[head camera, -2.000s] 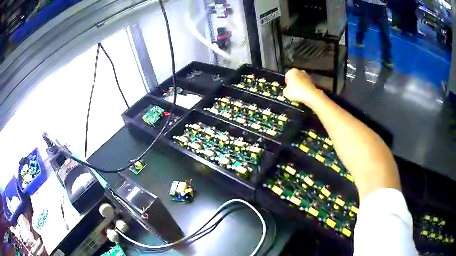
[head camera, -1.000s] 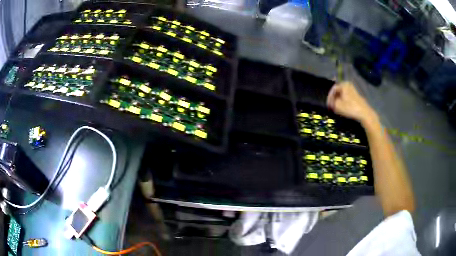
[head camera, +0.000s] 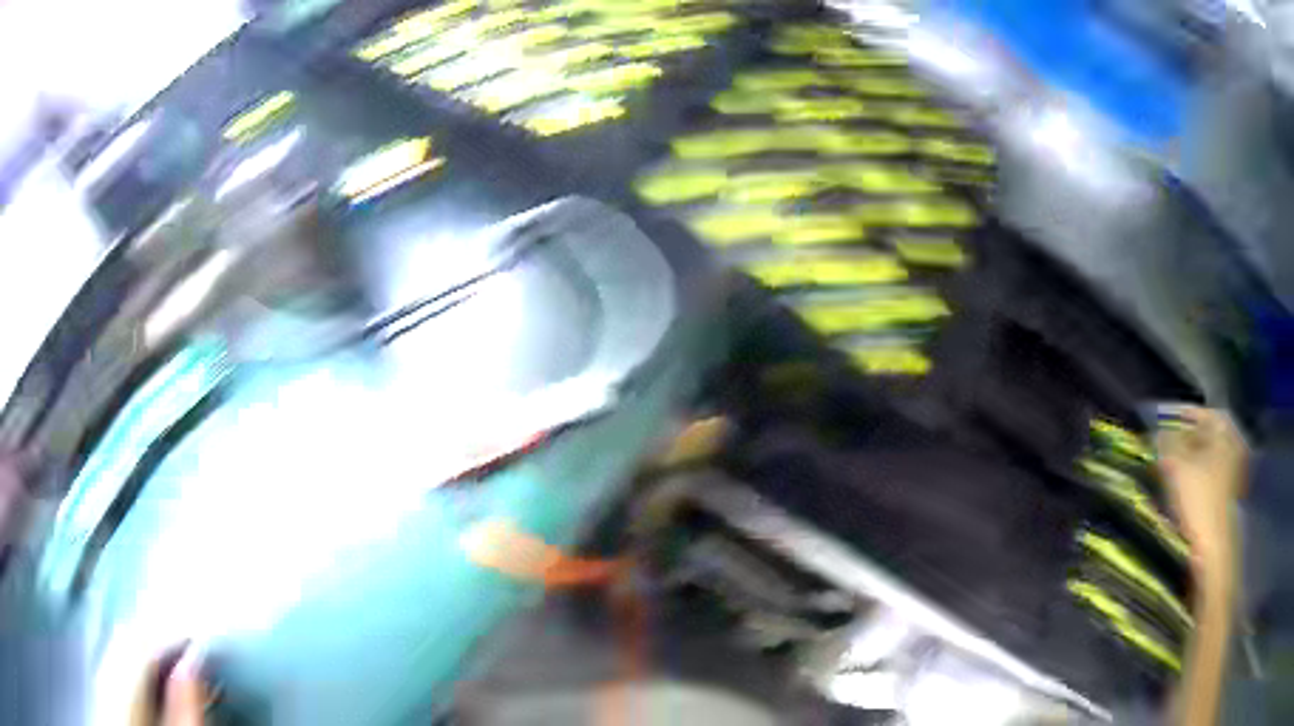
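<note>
The whole view is blurred by motion. My right hand (head camera: 1203, 451) is at the far right, at the edge of the black tray beside yellow-topped circuit boards (head camera: 1128, 546); whether it holds anything cannot be told. At the bottom left, the fingertips of what looks like my left hand (head camera: 178, 688) show, cut off by the frame edge; its hold is hidden. More yellow-topped boards (head camera: 837, 185) fill tray compartments at the upper middle.
The teal-green bench mat (head camera: 369, 624) lies at left under bright glare. A white cable (head camera: 632, 284) loops over it. An orange cable (head camera: 568, 567) hangs at its right edge. White cloth-like material (head camera: 908, 681) shows below the tray.
The view has swung left, so the mat takes up more of it. My right hand now shows lower and nearer the right edge, beside the far boards. Fingertips have appeared at bottom left.
</note>
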